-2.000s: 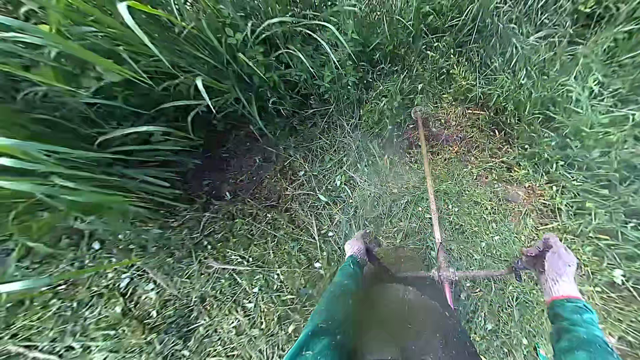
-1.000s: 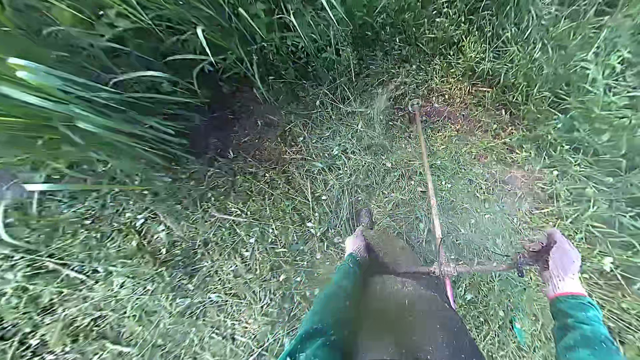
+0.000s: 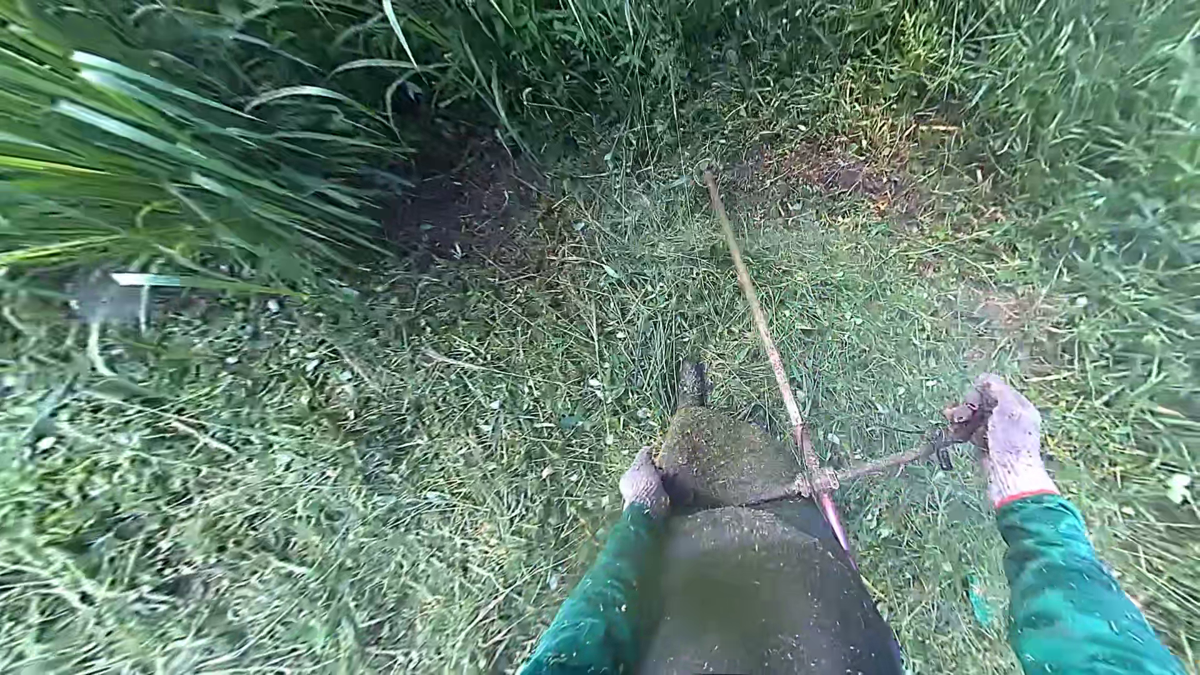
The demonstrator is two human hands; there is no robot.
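A brush cutter's long shaft (image 3: 761, 323) runs from beside my body out to the cut grass, its far end low by a patch of bare soil. A crossbar handle (image 3: 886, 462) is clamped across it. My right hand (image 3: 1008, 431), in a dirty light glove with a red cuff edge, is closed around the grip at the bar's right end. At the left end, my left hand (image 3: 645, 483), also gloved, is closed on the handle, its grip mostly hidden. The cutting head is too blurred to make out. Clippings speckle a dark apron (image 3: 750, 581) between my arms.
Tall grass (image 3: 187, 159) stands at the upper left, and dense weeds (image 3: 600, 56) line the top and right. Bare dark soil (image 3: 469, 202) shows at their foot. Cut grass (image 3: 328, 487) covers the ground around me. A shoe tip (image 3: 694, 382) shows ahead of the apron.
The shaft's far end has swung left relative to my body. A shoe tip and a clipping-covered part of my clothing now show ahead of the handlebar. Both hands keep hold.
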